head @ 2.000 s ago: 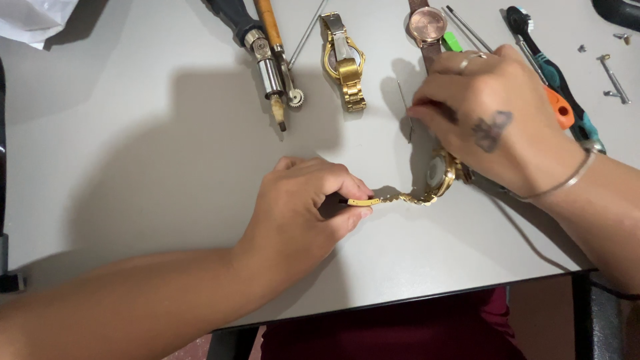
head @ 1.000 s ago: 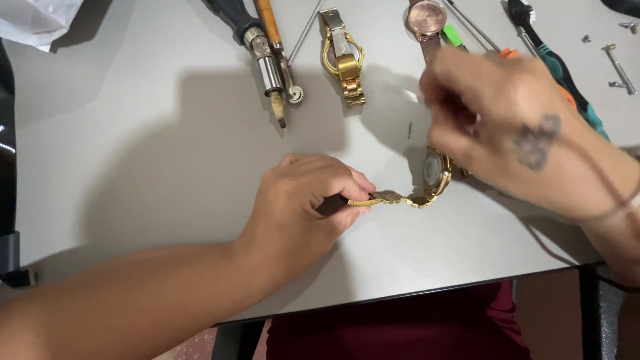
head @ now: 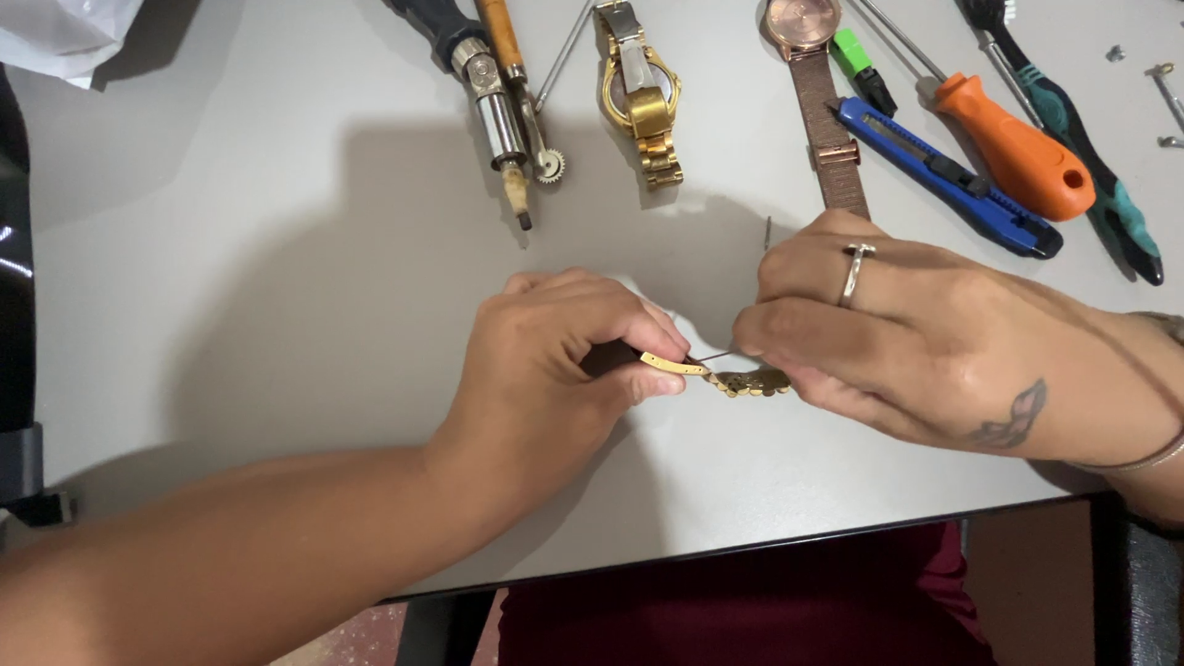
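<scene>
Near the table's front edge, my left hand (head: 564, 361) pinches the clasp end of a gold-tone metal watch band (head: 673, 365) between thumb and fingers. The links of the band run right to my right hand (head: 888, 333), which covers the rest of it. A thin dark pin or wire (head: 714, 355) spans from the fingertips of my right hand to the band at the clasp. The fingers of my right hand are closed around that thin piece, and a ring sits on one finger. The watch case is hidden behind my right hand.
Beyond my hands lie another gold-tone watch (head: 640, 92), a rose-gold watch (head: 819, 102), a blue utility knife (head: 948, 176), an orange-handled screwdriver (head: 1017, 143) and a teal-black toothbrush (head: 1082, 139). A dark-handled tool with a metal shaft (head: 499, 120) and a toothed wheel tool (head: 546, 162) lie farther left.
My right hand has moved down and left to the band, uncovering the blue utility knife and the orange screwdriver handle. My left hand keeps its hold on the clasp end.
</scene>
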